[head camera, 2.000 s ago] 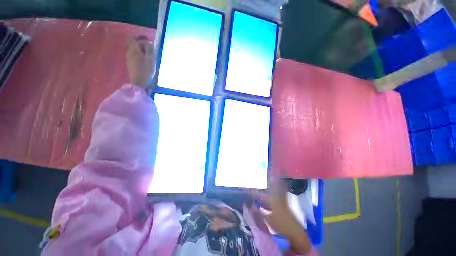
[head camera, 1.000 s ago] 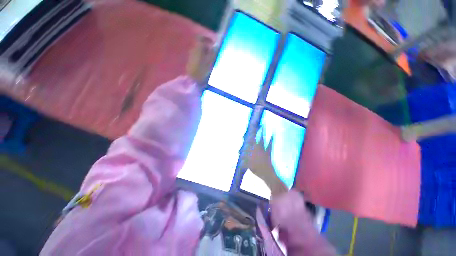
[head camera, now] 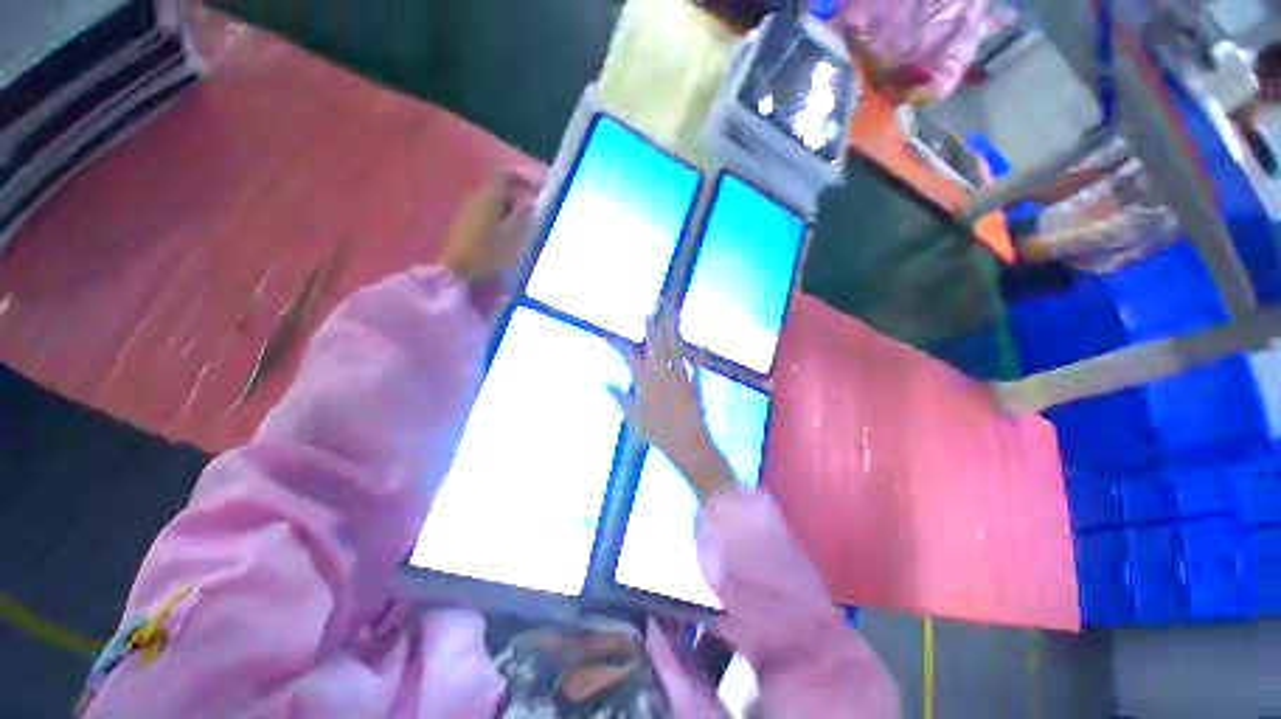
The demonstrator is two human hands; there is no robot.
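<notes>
Four tablets lie in a two-by-two block, all lit: far left [head camera: 613, 232], far right [head camera: 742, 274], near left [head camera: 527, 450] and near right [head camera: 674, 541]. The far ones glow blue to white, the near ones mostly white. My right hand [head camera: 666, 393] is over the inner corners of the near tablets, fingers apart and pointing away, holding nothing that I can see. Whether it touches glass I cannot tell. My left hand [head camera: 485, 232] is blurred beside the left edge of the far left tablet; its fingertips are unclear.
The pink sheet [head camera: 913, 464] covers the bench both sides. Stacked tablets stand beyond the block [head camera: 794, 91] and at far left [head camera: 99, 106]. A yellowish board [head camera: 658, 70] bridges the dark green belt [head camera: 899, 239]. Blue crates [head camera: 1166, 421] and a person's pink sleeve [head camera: 934, 35] are at right.
My right hand has come up from the near edge of the tablets onto their middle. My left hand stays at the left side. The view has turned and shifted.
</notes>
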